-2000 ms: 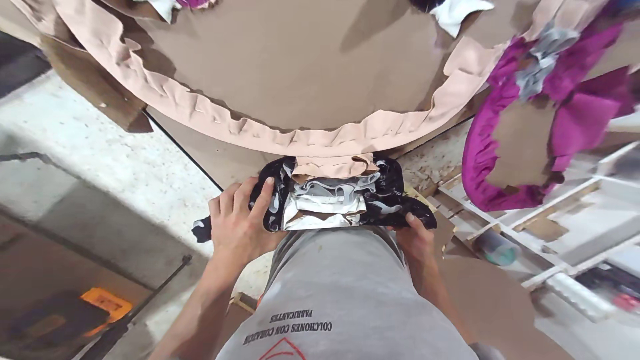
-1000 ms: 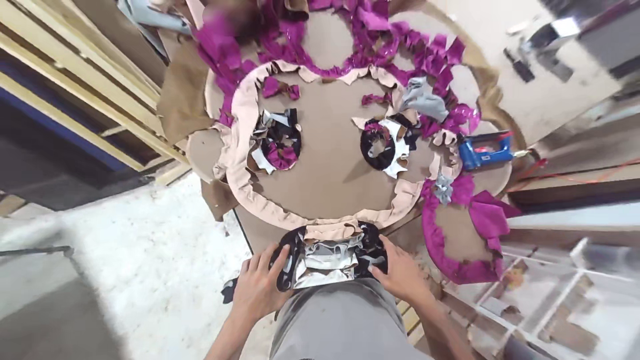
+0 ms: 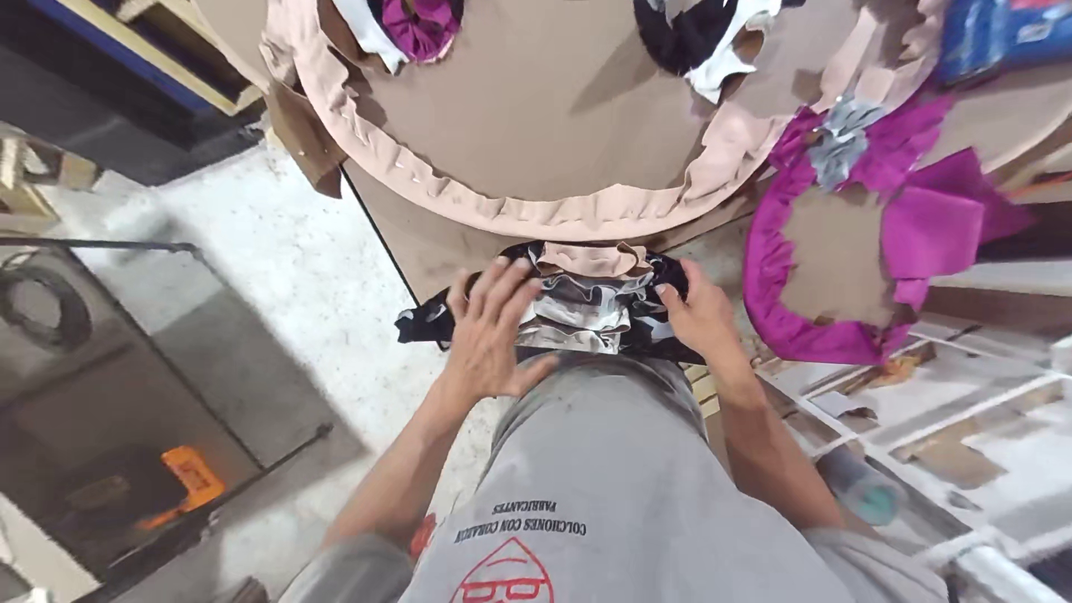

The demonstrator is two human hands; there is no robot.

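Note:
A small piece wrapped in black, silver and pink fabric lies against the front of my grey shirt, just below the large board with a gathered pink fabric edge. My left hand rests on its left side, fingers spread over the black fabric and thumb apart. At the right end, my right hand has its thumb on top of the black fabric and its fingers at the outer edge, gripping it. Black fabric sticks out past my left hand.
A magenta fabric-edged panel lies to the right, with a blue tool above it. White-edged shelving holds scraps at lower right. An orange tool lies at lower left. Pale floor shows at left.
My left hand has shifted onto the top of the fabric-wrapped piece, its fingers spread further inward. The view has tilted and moved closer since one second ago.

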